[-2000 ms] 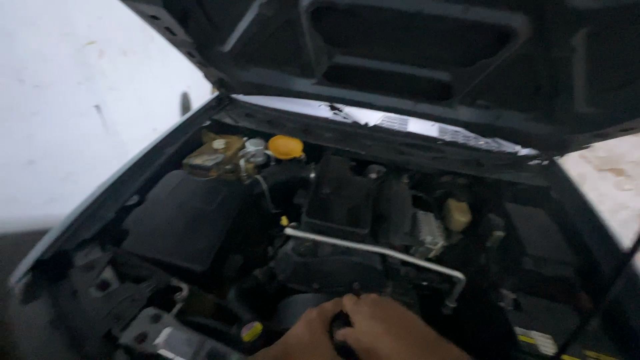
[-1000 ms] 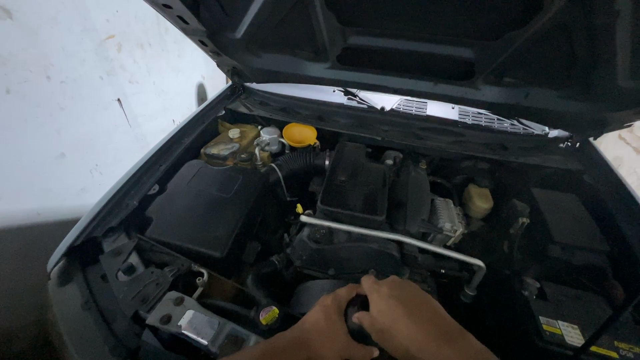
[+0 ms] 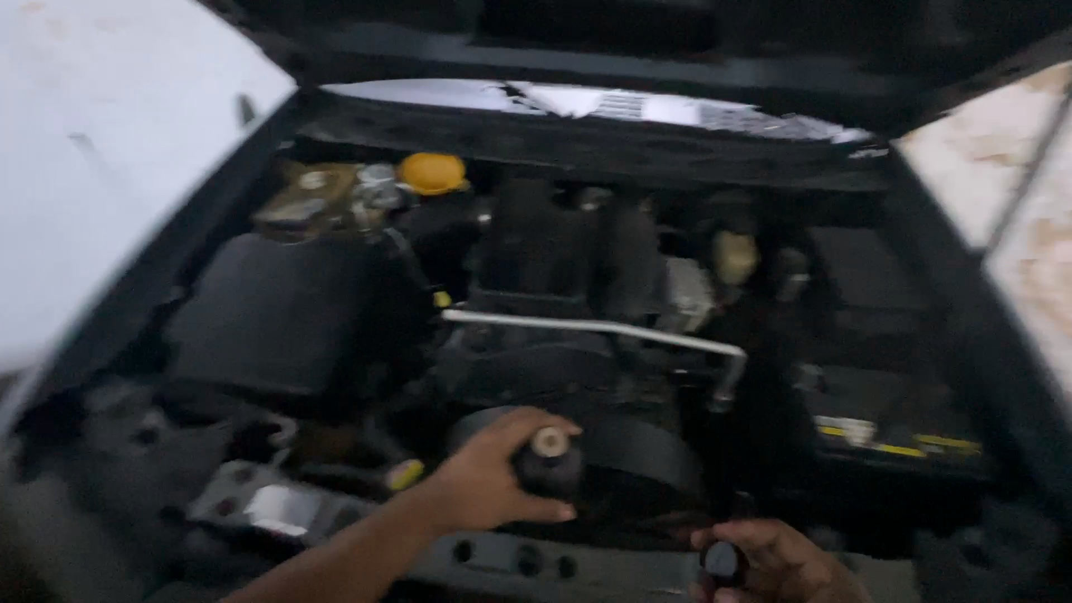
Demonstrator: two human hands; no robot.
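Near the front of a car's engine bay, my left hand (image 3: 494,481) is closed around a dark bottle (image 3: 548,477) whose pale round mouth faces up toward me. Lower right, my right hand (image 3: 775,561) holds a small dark round cap-like piece (image 3: 722,557) between thumb and fingers, apart from the bottle. Blur hides the finer detail of both items. Behind the hands a silver metal pipe (image 3: 603,325) runs across the dark engine (image 3: 536,251).
An orange cap (image 3: 433,172) and a yellowed reservoir (image 3: 308,197) lie back left, behind a black box cover (image 3: 260,310). A battery (image 3: 904,419) is at right. The raised hood (image 3: 586,50) hangs above, and the front crossmember (image 3: 502,557) runs below the hands.
Both hands were together on the dark item; now they are apart. The right hand has moved off to the right with the small round piece, and the bottle's mouth shows.
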